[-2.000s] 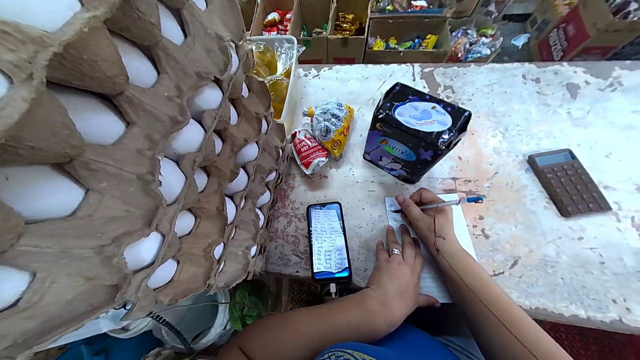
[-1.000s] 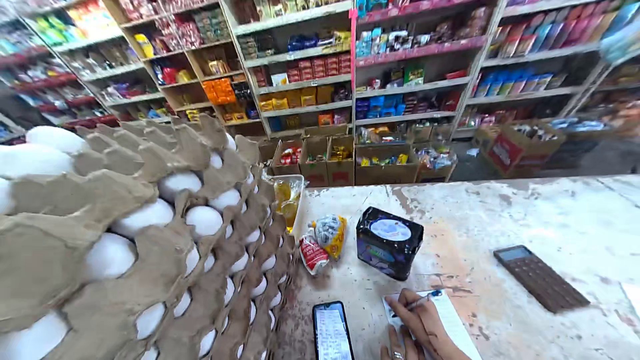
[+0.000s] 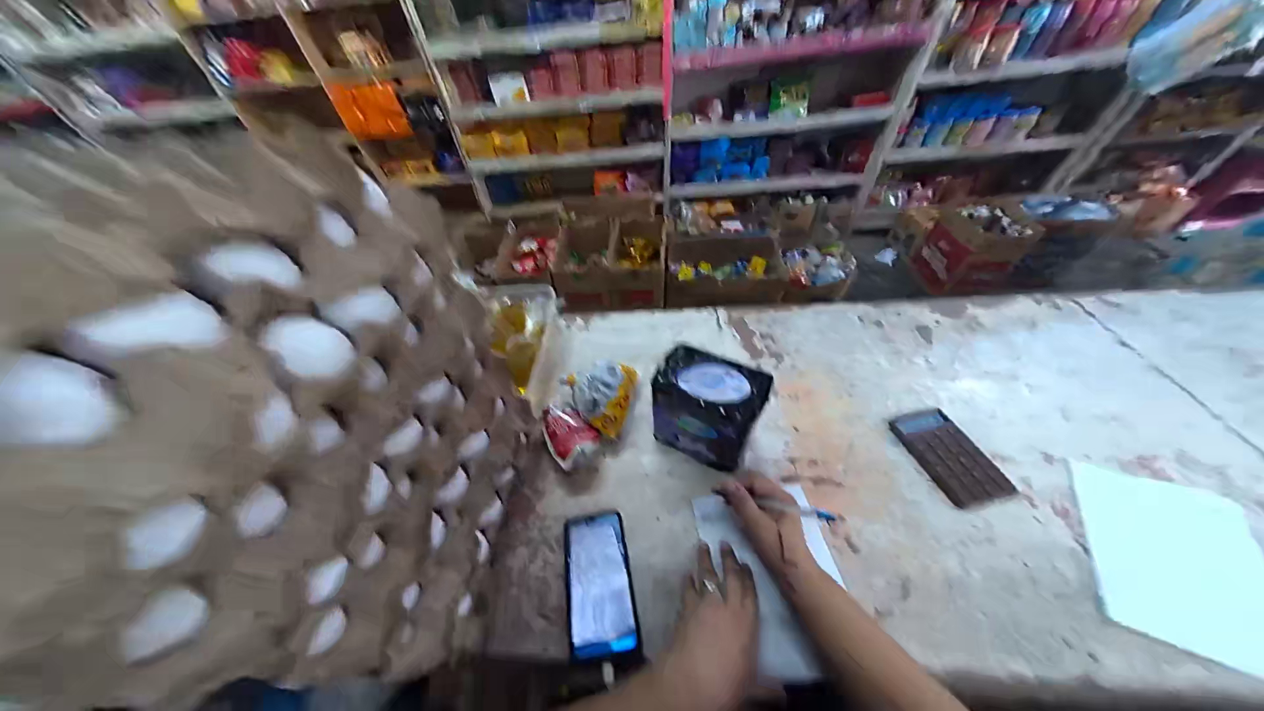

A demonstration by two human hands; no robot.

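Observation:
My right hand grips a pen, its tip near the top left of a sheet of white paper. Beside it my left hand, with a ring on one finger, lies flat on the same paper with its fingers a little apart. To the left of that hand is a smartphone with a lit screen and a cable at its lower end. A dark plastic-wrapped package sits just beyond my right hand. Farther right lies a brown calculator.
Stacked egg trays rise at the left. Small red and yellow packets and a clear container sit beside them. A white sheet is at the counter's right. Cardboard boxes and stocked shelves stand beyond.
The view tilted up from the counter to the shelves, then partly back down. My right hand keeps the pen on the paper throughout.

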